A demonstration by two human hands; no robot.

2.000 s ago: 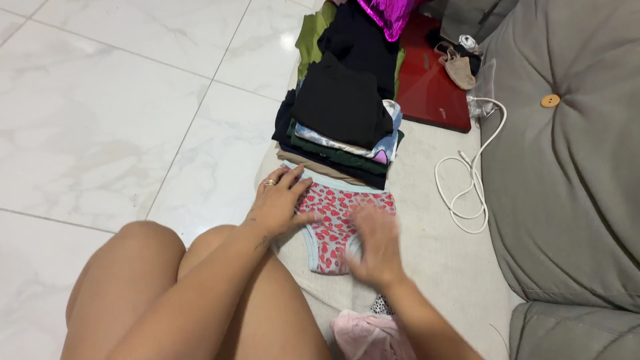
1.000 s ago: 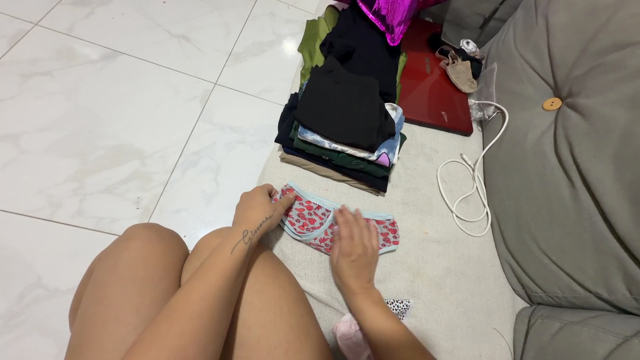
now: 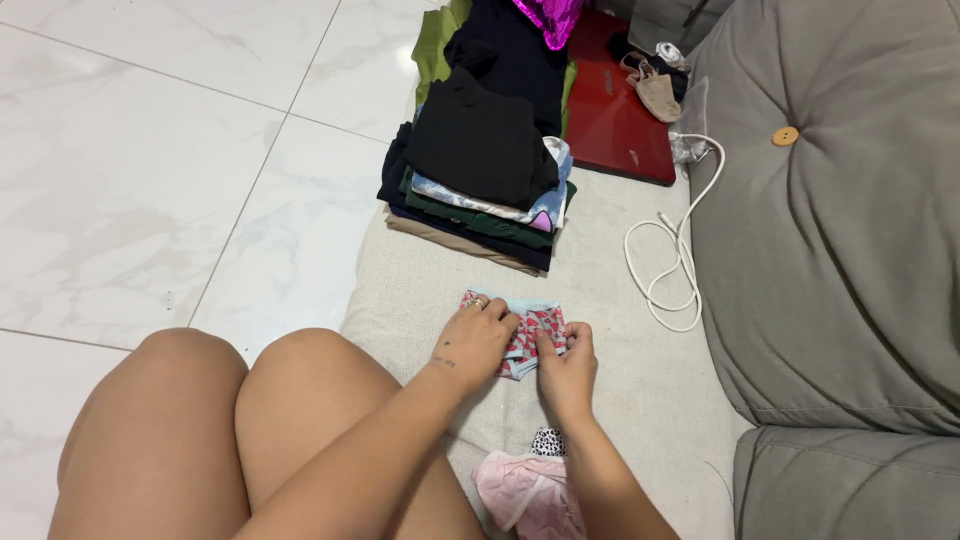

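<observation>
A pair of panties with a red print and light blue trim (image 3: 531,321) lies partly folded on the beige sofa seat. My left hand (image 3: 478,337) rests on its left part, fingers curled over the cloth, a ring on one finger. At the right edge, my right hand (image 3: 568,367) pinches the fabric between thumb and fingers. Beyond them is a stack of folded clothes (image 3: 480,150), black on top, with blue, dark green, navy and beige layers below. Pink cloth (image 3: 525,487) and a black-and-white patterned piece (image 3: 549,442) lie near my right forearm, which hides part of them.
A red laptop (image 3: 619,112) lies behind the stack, with a beige strapped item (image 3: 656,94) on it. A white cable (image 3: 697,277) is coiled by the grey back cushion (image 3: 840,225). A shiny magenta item (image 3: 551,19) is at the top. White tiled floor (image 3: 150,165) lies left.
The printed panties were spread flat two seconds ago, then had the lower part folded up; now they are narrower, with the sides drawn inward. My right hand has gone from lying flat to pinching the right edge.
</observation>
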